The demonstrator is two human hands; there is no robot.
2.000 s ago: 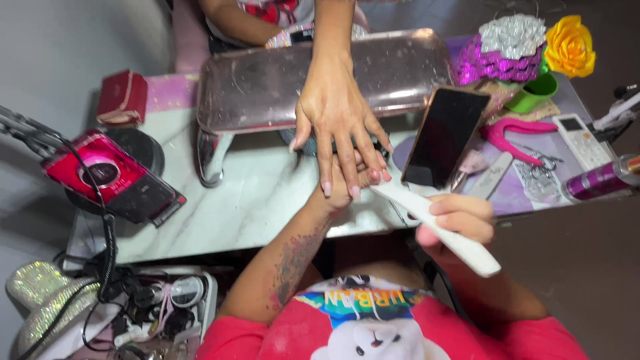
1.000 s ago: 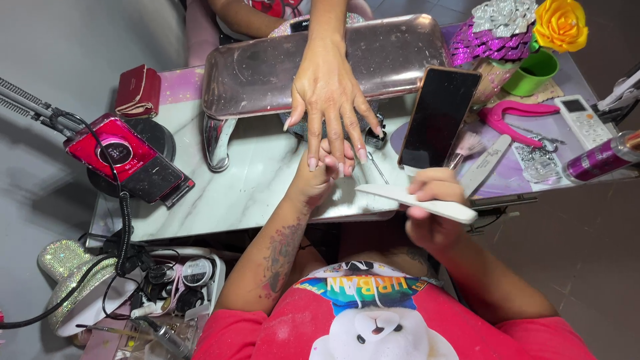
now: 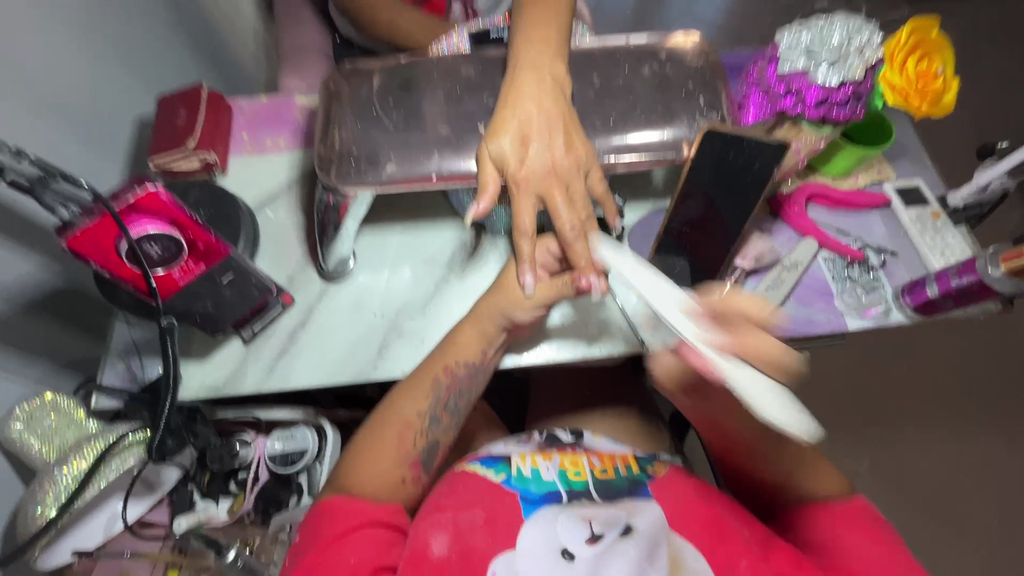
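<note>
Another person's hand (image 3: 542, 152) reaches down over a shiny armrest (image 3: 400, 120), its fingers spread. My left hand (image 3: 546, 276) grips a fingertip of that hand from below, near the middle of the marble-patterned table. In my right hand (image 3: 724, 344), blurred by motion, is a white nail file (image 3: 704, 336). The file slants from upper left to lower right, and its upper tip lies at the person's fingers beside my left hand. A thin metal tool (image 3: 628, 320) shows on the table between my hands.
A phone (image 3: 716, 200) leans right of the armrest. Beyond it are pink pliers-like handles (image 3: 800, 220), another nail file (image 3: 792, 272), a white remote (image 3: 928, 224) and a purple can (image 3: 948, 284). At left are a red wallet (image 3: 190, 132) and a red-screened phone (image 3: 156, 248). A crowded tray (image 3: 324, 448) stands below.
The file in my right hand was nearly level one second ago and now slants steeply, with its upper tip at the person's fingers. My left hand stays under the person's hand.
</note>
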